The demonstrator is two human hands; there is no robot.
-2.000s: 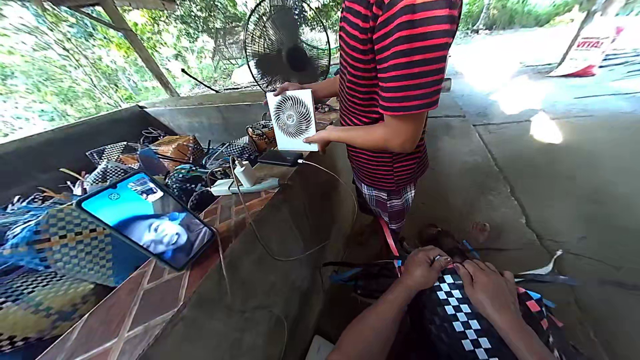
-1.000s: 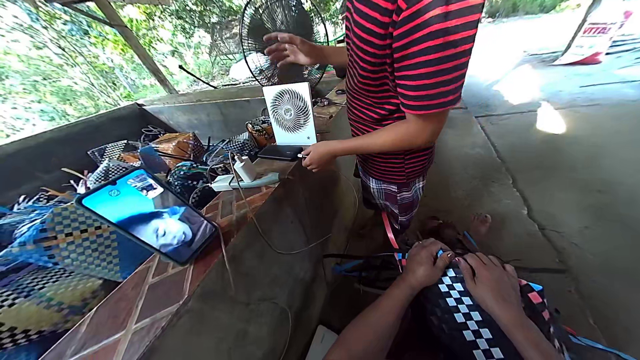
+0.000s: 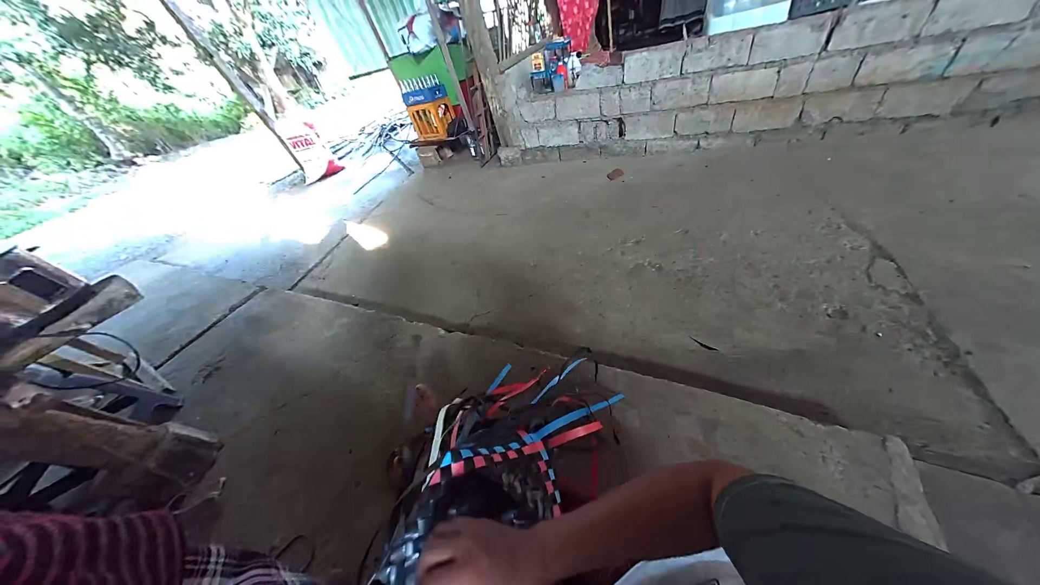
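A partly woven basket of plastic strapping is at the bottom centre, in black, blue, pink and silvery white, with loose blue, red and black strap ends fanning out from its far side. My right hand lies on its near part with the fingers bent; the fingertips are partly cut off by the bottom edge, so whether they grip the weave cannot be told. The right forearm comes in from the lower right, out of a dark sleeve. My left hand is out of view.
At lower left are a person's striped shirt and a rough wooden frame. Concrete floor with cracks and a raised seam runs to a block wall. Bottle crates and a printed sack stand farther back.
The view has swung far to the right; the phone, both fans and the ledge have left it. Both my hands were on the basket's weave before; only the right one shows now.
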